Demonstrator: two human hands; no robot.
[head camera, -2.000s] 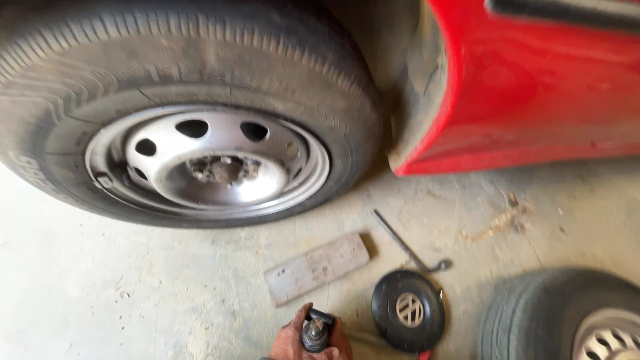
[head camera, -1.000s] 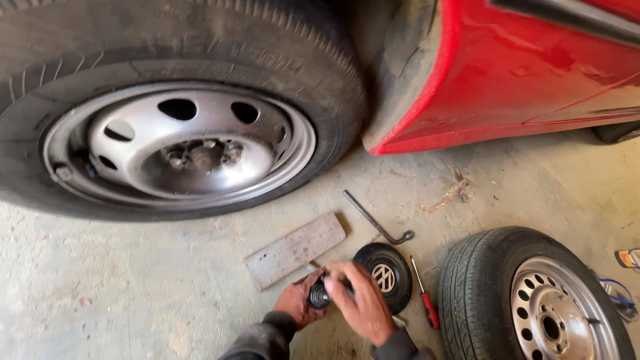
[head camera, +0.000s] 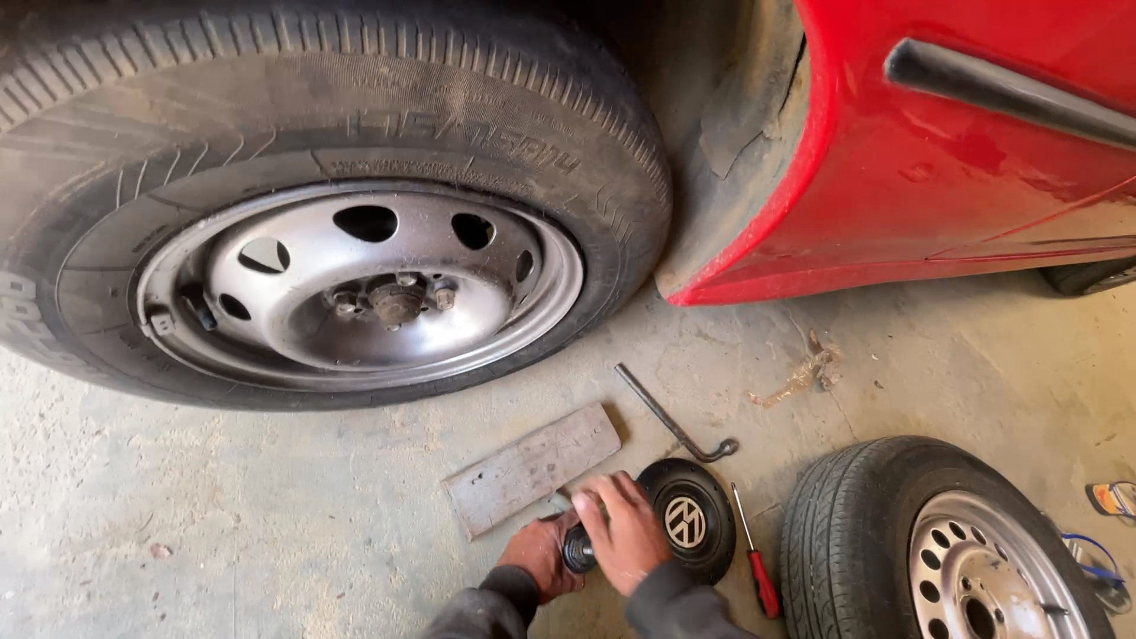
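Observation:
Low in the head view, my left hand (head camera: 537, 559) is closed around a dark, round-ended object (head camera: 579, 548) that may be a bottle jack. My right hand (head camera: 626, 531) has its fingers at the top of that object, hiding part of it. Just right of my right hand, a black wheel centre cap (head camera: 710, 501) with a VW emblem lies on the floor. An L-shaped lug wrench (head camera: 672, 422) lies above the cap. Left of the wrench is a flat wooden block (head camera: 532, 466). A red-handled screwdriver (head camera: 761, 577) lies right of the cap.
A tyre on a steel wheel (head camera: 399, 275), fitted to the red car (head camera: 958, 177), fills the upper left. A loose wheel with its tyre (head camera: 825, 541) lies at the lower right. Beyond it are a flip-flop (head camera: 1109, 499) and something blue. Brown debris (head camera: 808, 373) is on the concrete floor.
Two seconds ago one hand showed at the dark object; now both hands are at it. The view has shifted, bringing the loose wheel and screwdriver further into sight.

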